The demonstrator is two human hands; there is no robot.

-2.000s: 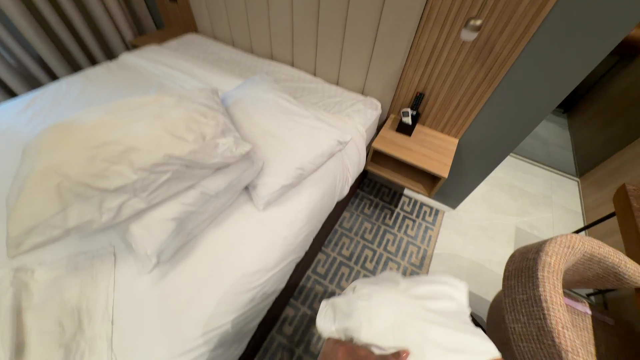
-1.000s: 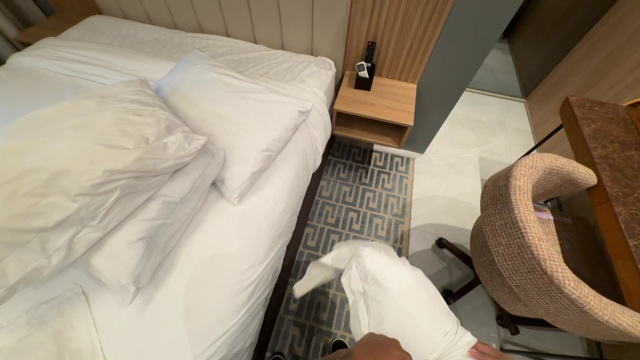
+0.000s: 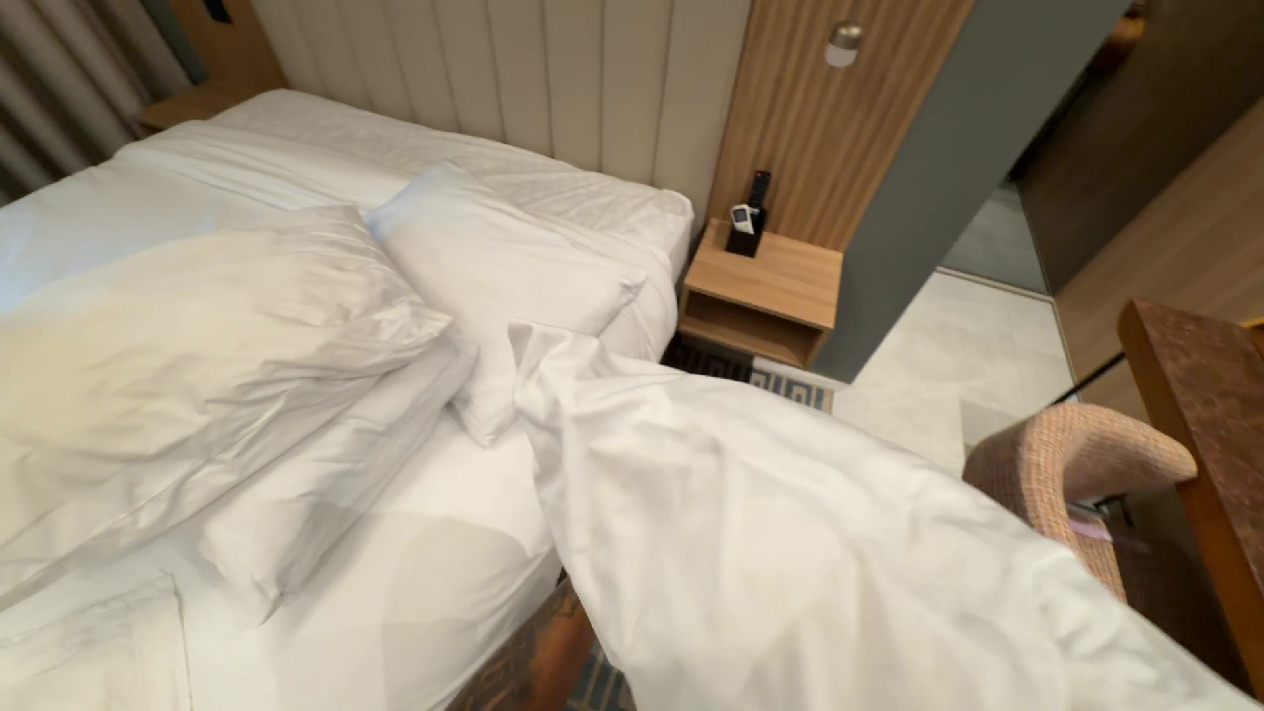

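Observation:
A large white pillow (image 3: pixel 790 513) is held up across the lower right, its loose fabric corner lying in front of the bed's edge. Part of my left forearm (image 3: pixel 543 652) shows at the bottom, beneath the pillow; the left hand itself is hidden behind the white fabric. My right hand is not visible. Several white pillows lie on the bed: a big creased one (image 3: pixel 197 365) on top of a flatter one (image 3: pixel 326 504), and another (image 3: pixel 504 267) nearer the headboard. The mattress (image 3: pixel 464 533) has a white sheet. Folded white fabric (image 3: pixel 109 652) rests at the lower left.
A wooden nightstand (image 3: pixel 765 276) beside the bed holds a black holder (image 3: pixel 746 235) with remotes. A woven tub chair (image 3: pixel 1066 464) stands at the right by a brown stone-topped desk (image 3: pixel 1205 395). Patterned carpet (image 3: pixel 790 388) shows beside the bed; a padded headboard (image 3: pixel 553 79) stands behind.
The white pillow, low over the carpet one second ago, is now raised and spread across the lower right, covering more of the bed's edge and chair. The hands seen then are now hidden.

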